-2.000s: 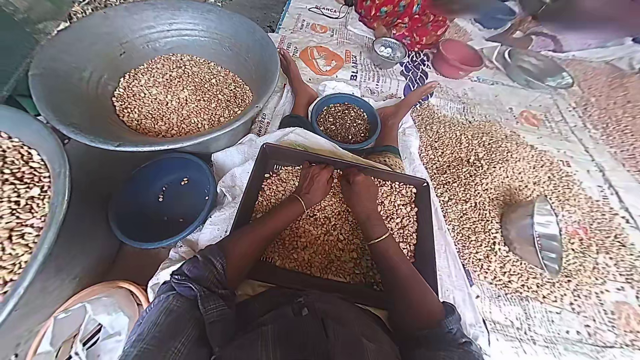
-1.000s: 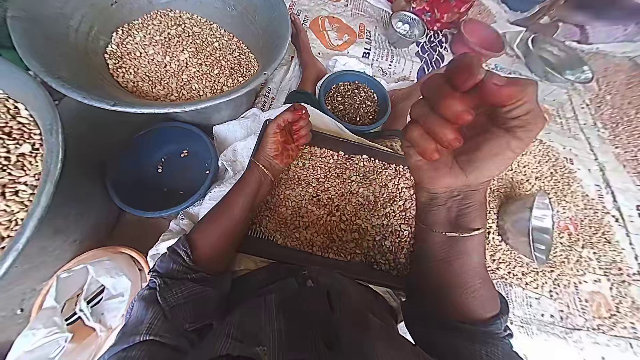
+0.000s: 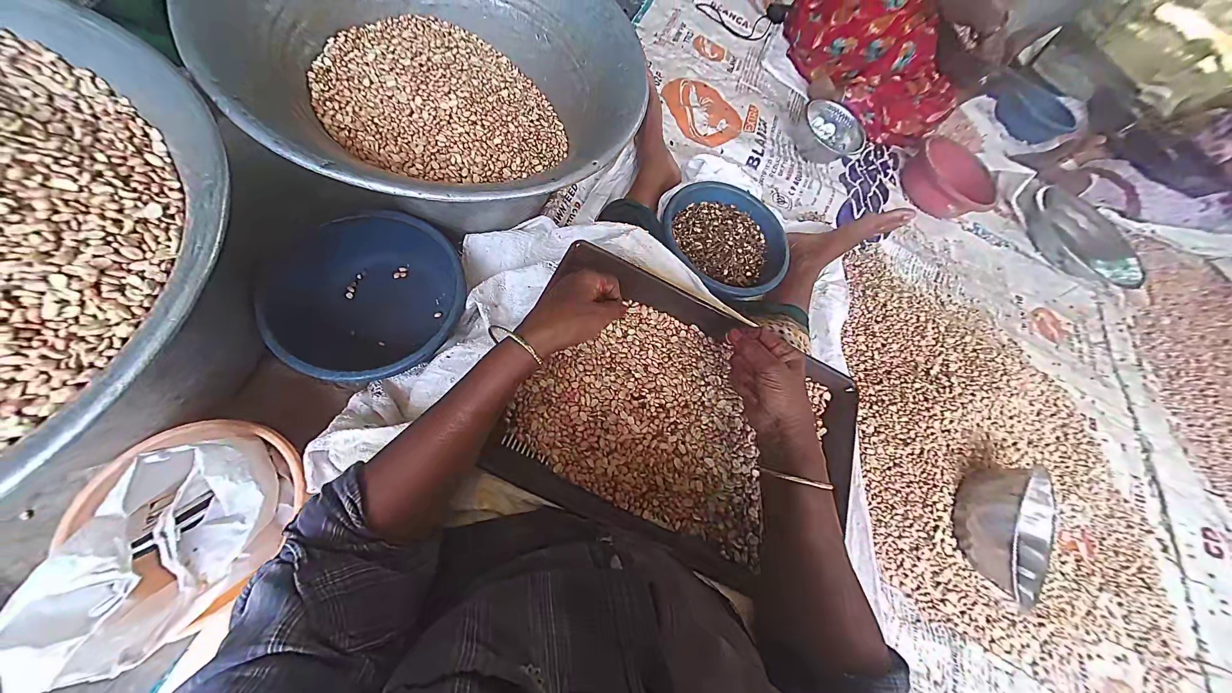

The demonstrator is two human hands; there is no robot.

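Observation:
A dark rectangular tray [image 3: 842,423] on my lap holds a layer of split, pale brown nuts or seeds [image 3: 635,414]. My left hand [image 3: 577,310] is over the tray's far left part, its fingers curled; whether anything is inside them cannot be told. Above the right part of the seeds is my right hand [image 3: 768,371], fingertips drawn together near the far rim, their contents hidden. Just beyond the tray, a small blue bowl [image 3: 782,252] of darker bits stands between two bare feet.
Large metal basins [image 3: 616,106] of seeds stand at the left, beside a blue basin [image 3: 289,332] with a few pieces. An orange tub [image 3: 87,500] holds a white bag. At right, a steel bowl [image 3: 991,529] lies tilted on spread seeds. Other people sit at the top right near a red bowl [image 3: 948,178].
My right hand, raised large in front of the view one second ago, is down over the tray's right part. My left hand is also lower, over the seeds.

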